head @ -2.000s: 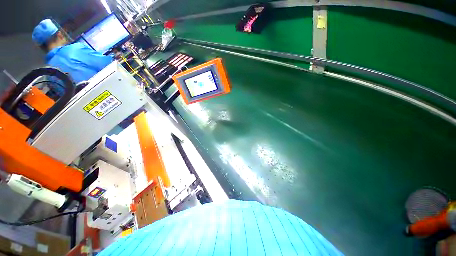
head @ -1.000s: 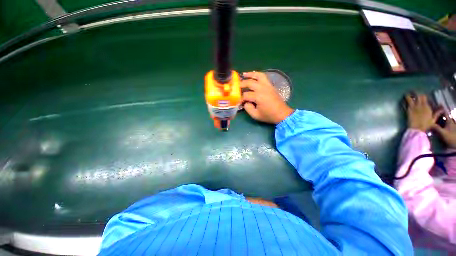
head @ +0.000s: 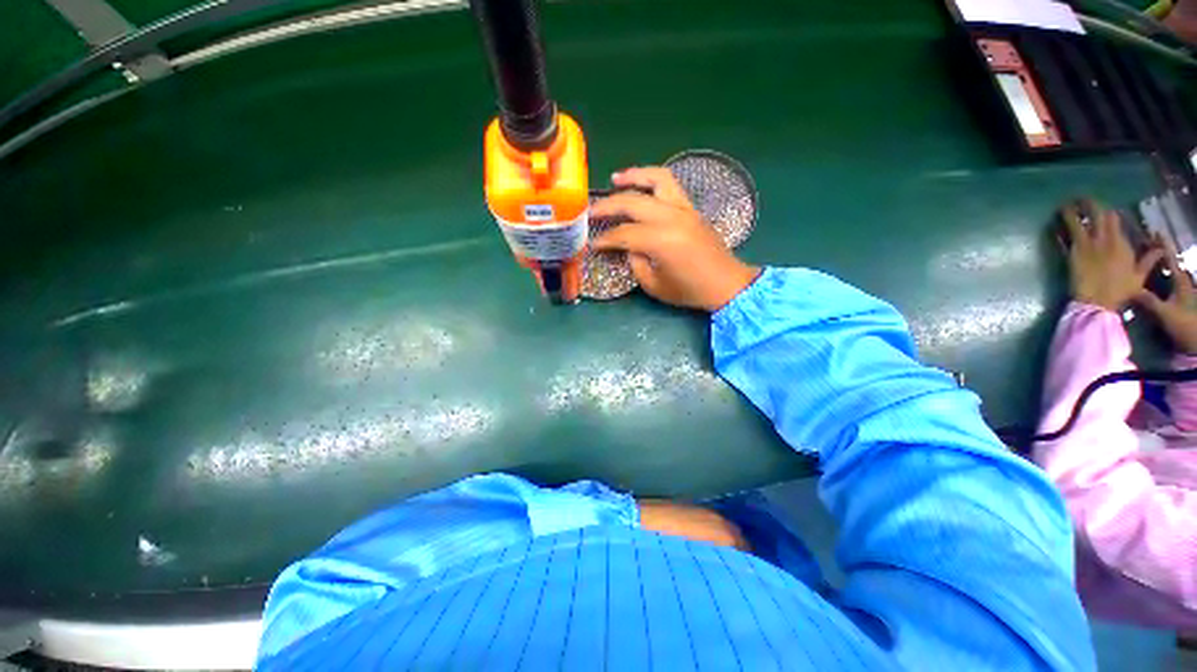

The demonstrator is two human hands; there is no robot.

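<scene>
The electric screwdriver (head: 538,197) hangs from its black cable, with an orange body, a white label and a dark tip low down. My right hand (head: 663,243) is beside it, palm down with fingers apart, over the nearer round dish (head: 609,276) of small metallic screws. Its fingertips reach the screwdriver's side and are partly hidden; I cannot tell if they hold anything. A second dish of screws (head: 715,197) lies behind my hand. Of my left hand (head: 689,523), only a strip of skin shows past the blue sleeve, low against my body; its fingers are hidden.
A black slotted tray (head: 1103,99) at the top right holds a pinkish phone part (head: 1021,99) with a white rectangle, and white paper lies behind it. A neighbouring person's hands (head: 1109,263) and pink sleeves are at the right, with a black cable (head: 1090,400). A rail runs behind the green bench.
The view first swung from the white and orange machine to the bench. Since then the screwdriver shows further left, and the nearer dish is now visible under my right hand, which stays beside the screwdriver.
</scene>
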